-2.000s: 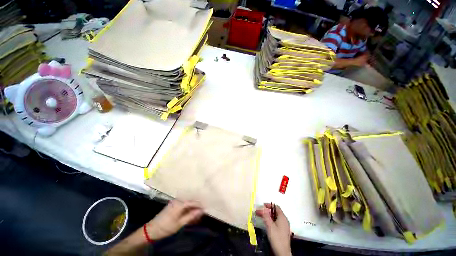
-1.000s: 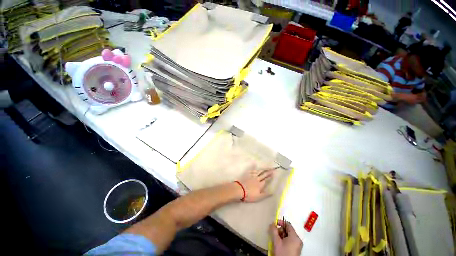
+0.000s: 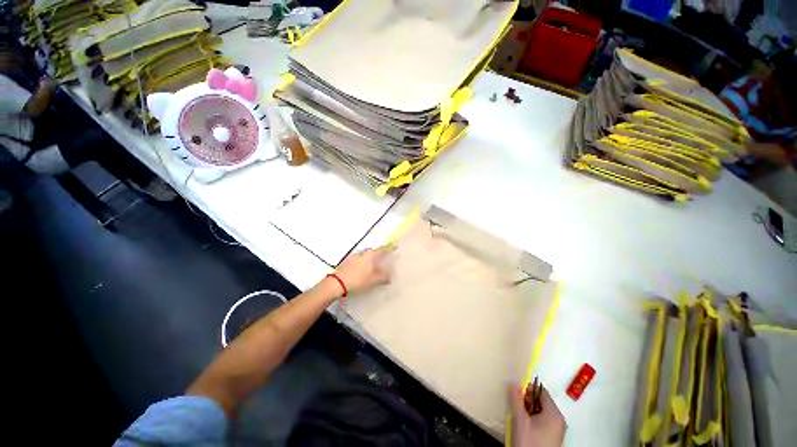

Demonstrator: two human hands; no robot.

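Observation:
A beige bag panel (image 3: 450, 314) with yellow side edges lies flat on the table. Two grey tabs (image 3: 535, 265) are at its far edge. My left hand (image 3: 367, 269), with a red band at the wrist, is at the panel's left yellow edge; whether its fingers pinch the edge is unclear. My right hand (image 3: 538, 426) is at the near right corner, cut off by the bottom of the picture. It holds small dark thread snips (image 3: 533, 396) beside the right yellow edge. The corner under it is hidden.
A tall panel stack (image 3: 384, 96) stands beyond the panel, near a cat-face fan (image 3: 218, 131) and amber bottle (image 3: 295, 150). More panels (image 3: 699, 375) stand at right, others (image 3: 651, 131) far right. A red case (image 3: 580, 381) lies near my right hand. A white-rimmed bin (image 3: 229, 316) is on the floor.
My left hand has moved from the panel's middle to its left edge. My right hand still holds the snips at the right side. The view has shifted, and the bin is now partly hidden by my left arm.

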